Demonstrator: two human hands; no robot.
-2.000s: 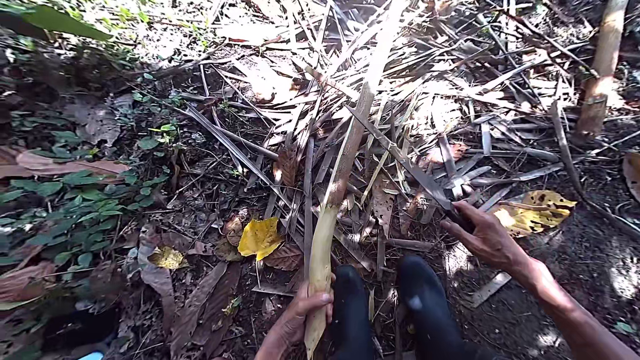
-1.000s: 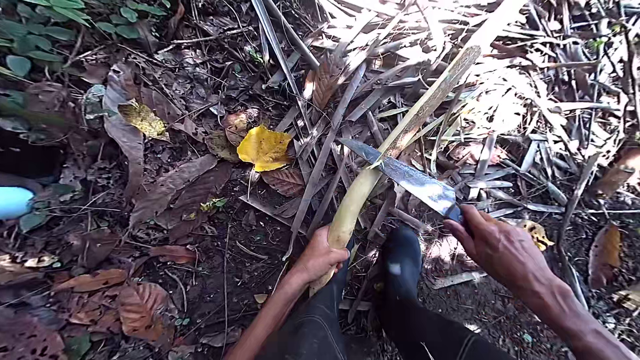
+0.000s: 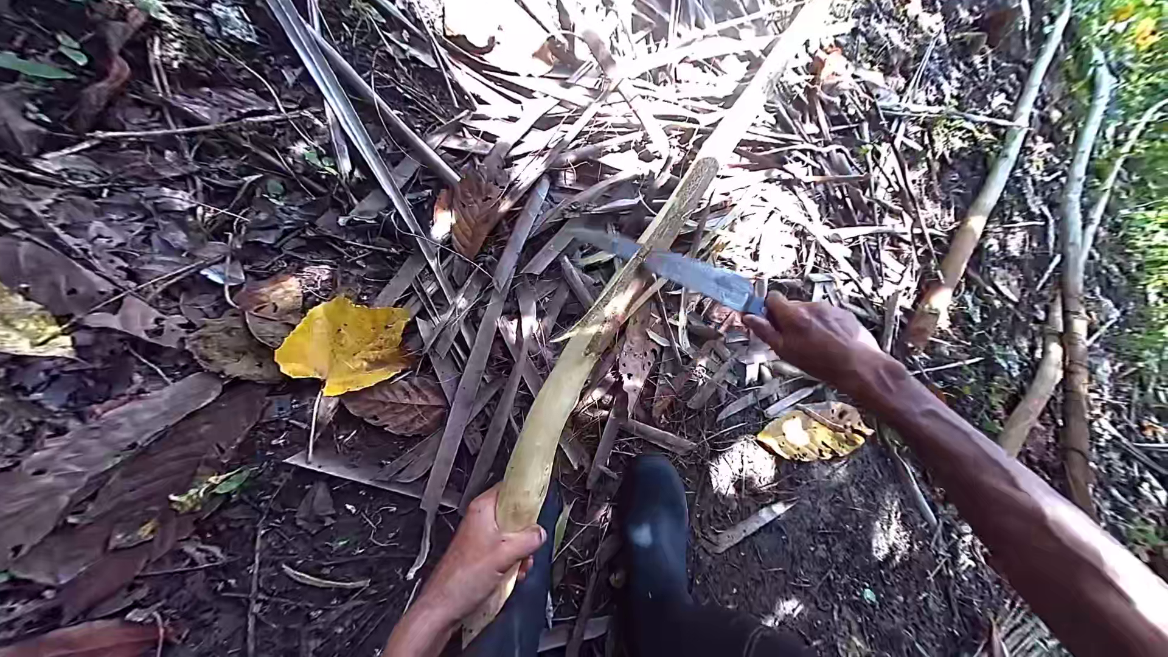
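Observation:
A long wooden pole (image 3: pixel 538 447) runs slantwise from the bottom centre to the top right, its near part pale and peeled, its middle still bearing brownish bark. Around its near end my left hand (image 3: pixel 488 557) is closed. My right hand (image 3: pixel 812 338) grips the dark handle of a machete (image 3: pixel 698 276), whose blade lies across the pole at the barked part, tip pointing left. A thin sliver stands off the pole just below the blade. Glare washes out the pole's far end.
Black rubber boots (image 3: pixel 654 529) stand under the pole. Dry leaf strips (image 3: pixel 484 356) and sticks litter the soil, with a yellow leaf (image 3: pixel 345 345) at left and a spotted one (image 3: pixel 814 432) at right. Thin trunks (image 3: pixel 981 210) rise at the right.
The blade, apart from the pole two seconds ago, now lies across it, farther up the pole than one second ago. My left hand stays closed on the near end. The view has shifted.

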